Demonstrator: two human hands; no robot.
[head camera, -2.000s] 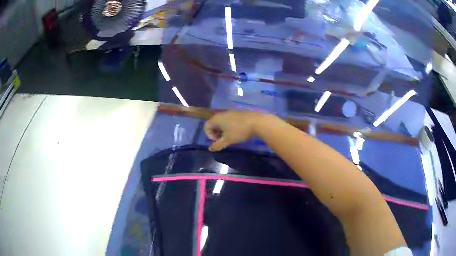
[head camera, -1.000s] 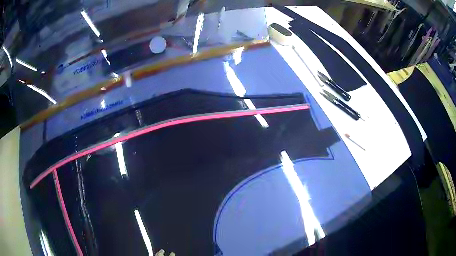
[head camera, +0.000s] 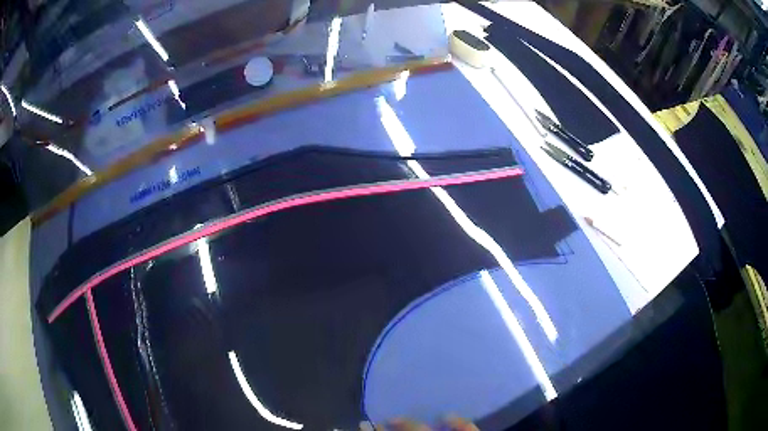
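The large dark main cut panel (head camera: 278, 278) lies flat under the glossy clear template lid (head camera: 480, 337), on the bluish lower sheet (head camera: 421, 370). A bright pink strip (head camera: 286, 204) runs along the panel's upper part, with a branch down at the left. At right, the panel ends in a stepped edge near blue outlines; its lower right edge curves along a blue line. Blurred fingertips show at the bottom edge, right of centre, cut off by the picture. I cannot tell whether they belong to my left hand, my right hand or both, or whether they hold anything.
A brown hinge tape (head camera: 244, 109) crosses behind the panel. At right on the white surface lie two slim black tools (head camera: 577, 164), a pale rounded object (head camera: 470, 48), a thin stick (head camera: 604, 231) and dark cut pieces (head camera: 581, 76). Racks stand at the upper right.
The view has swung right since the oldest frame, where a forearm reached over the panel. Since the second frame, fingertips at the bottom edge show farther right, and the light streaks on the lid have bent.
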